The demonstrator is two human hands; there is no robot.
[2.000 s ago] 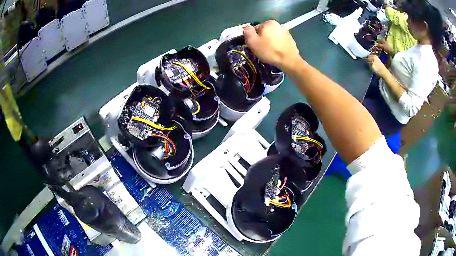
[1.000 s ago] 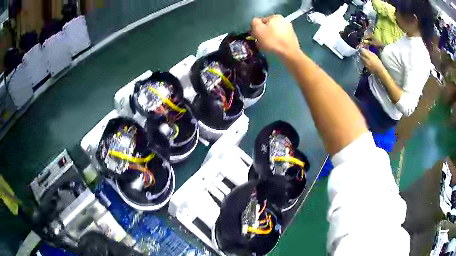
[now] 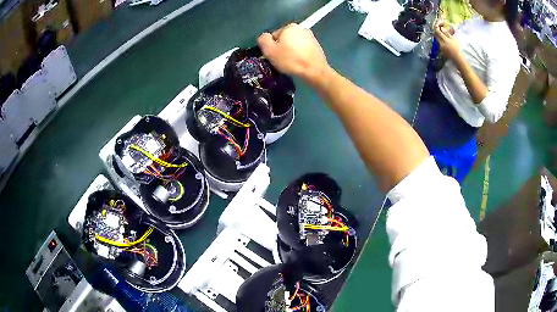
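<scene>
My right hand (image 3: 293,52) reaches in from the lower right in a white sleeve. Its curled fingers grip the upper rim of the farthest open camera head (image 3: 272,109); the fingertips are partly hidden. This head is a black cup pair with a circuit board on a white housing. Other open camera heads with yellow and red wires stand in a slanting row: one (image 3: 232,152) beside it, one (image 3: 177,195) in the middle and one (image 3: 162,262) nearest at lower left. My left hand is out of view.
Two more open heads, one (image 3: 317,231) above another cut off at the bottom edge, have white brackets (image 3: 235,244) to their left. The screw feeder (image 3: 52,274) is at lower left. White plates (image 3: 43,85) line the far left. A person (image 3: 476,73) stands at upper right.
The view has shifted, so the units appear further left. My right hand stays at the farthest head, which now shows more fully beside its row. The screwdriver has left the view.
</scene>
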